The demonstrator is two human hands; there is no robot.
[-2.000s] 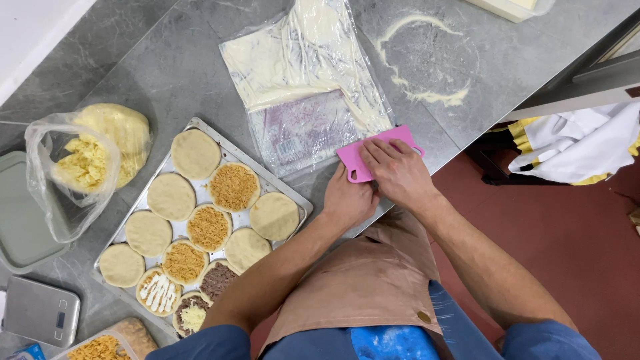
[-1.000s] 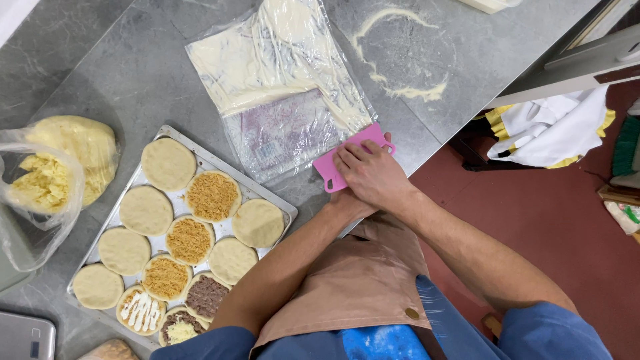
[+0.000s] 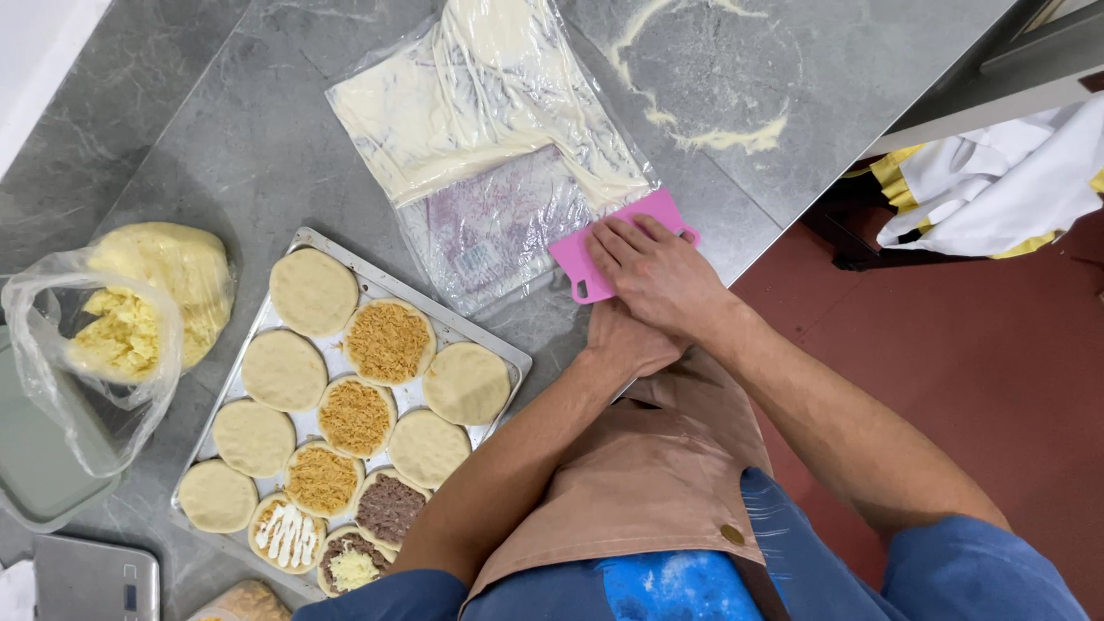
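Note:
A clear plastic bag (image 3: 500,216) holding pale cream spread lies flat on the grey counter. Across its lower right corner lies a pink plastic dough scraper (image 3: 604,237), with the fingers of my right hand (image 3: 660,267) over its face. My left hand (image 3: 625,336) is below, partly under my right hand and wrist; its fingers are mostly hidden at the scraper's lower edge, so its grip does not show. To the left, a metal baking tray (image 3: 431,302) bears several dough rounds (image 3: 313,291), some plain, others with orange shreds (image 3: 390,341), brown filling (image 3: 391,509) or white stripes.
An open plastic bag of yellow filling (image 3: 164,293) stands left of the tray, beside a grey-green tray or lid (image 3: 43,457). Lower left is a kitchen scale (image 3: 97,578). Flour traces (image 3: 733,138) mark the counter at the upper right. White and yellow cloth (image 3: 992,181) hangs beyond its edge.
Both hands stay at the pink scraper on the bag's lower corner. The view has shifted somewhat; nothing else has plainly changed.

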